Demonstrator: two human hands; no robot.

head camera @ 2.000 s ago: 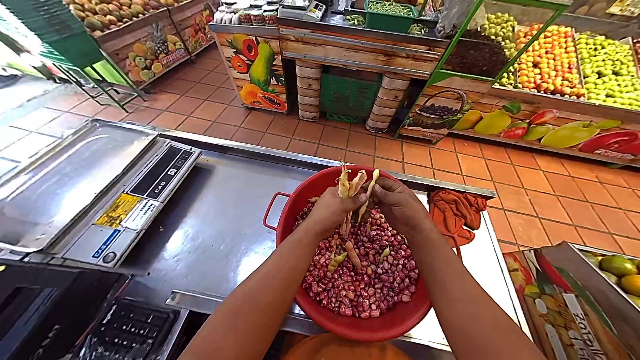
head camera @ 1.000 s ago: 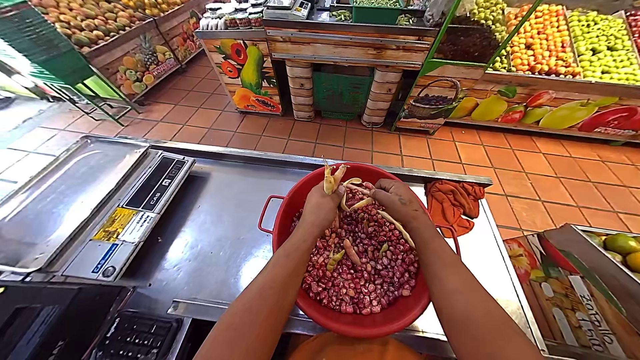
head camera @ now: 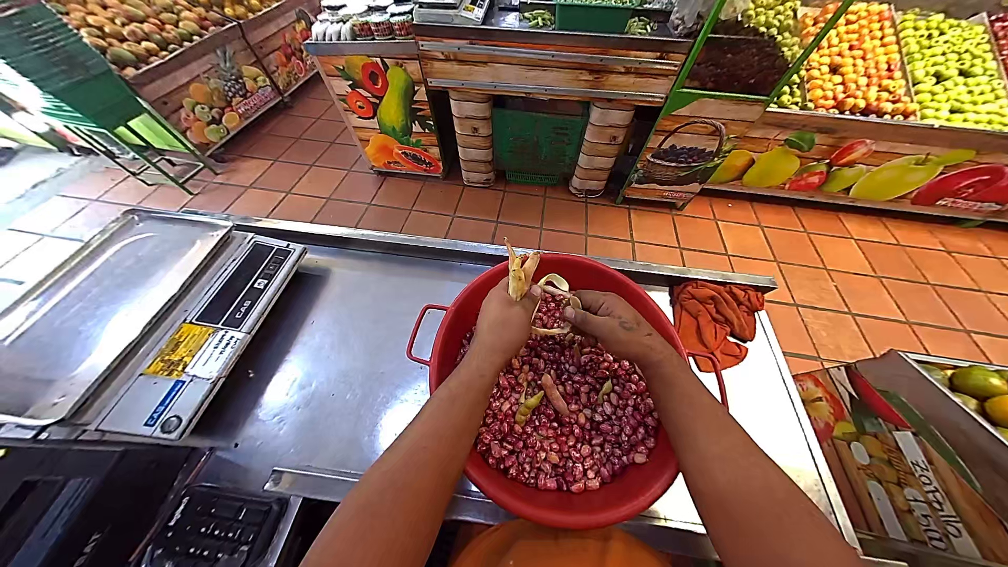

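A red plastic basin (head camera: 579, 516) with two side handles holds many red-and-white speckled beans (head camera: 567, 425). Over its far half, my left hand (head camera: 508, 315) is closed on a bunch of pale yellow bean pods (head camera: 520, 272) that stick up from the fist. To its right, my right hand (head camera: 610, 319) pinches an opened pale pod (head camera: 555, 287) between thumb and fingers. Several whole pods, among them a green one (head camera: 529, 408) and a pinkish one (head camera: 554, 394), lie on the beans. An orange cloth (head camera: 715, 319) lies on the counter right of the basin.
A CAS scale (head camera: 209, 339) with a metal tray (head camera: 102, 315) stands left on the steel counter (head camera: 354, 346). A black keypad (head camera: 224, 524) is at the lower left. A fruit crate (head camera: 890, 449) stands at the lower right. Beyond the tiled floor are produce stands (head camera: 551, 63).
The long pale pod that hung to the right under my right hand one second ago now shows opened and curled between both hands. My left hand keeps its bunch of pods.
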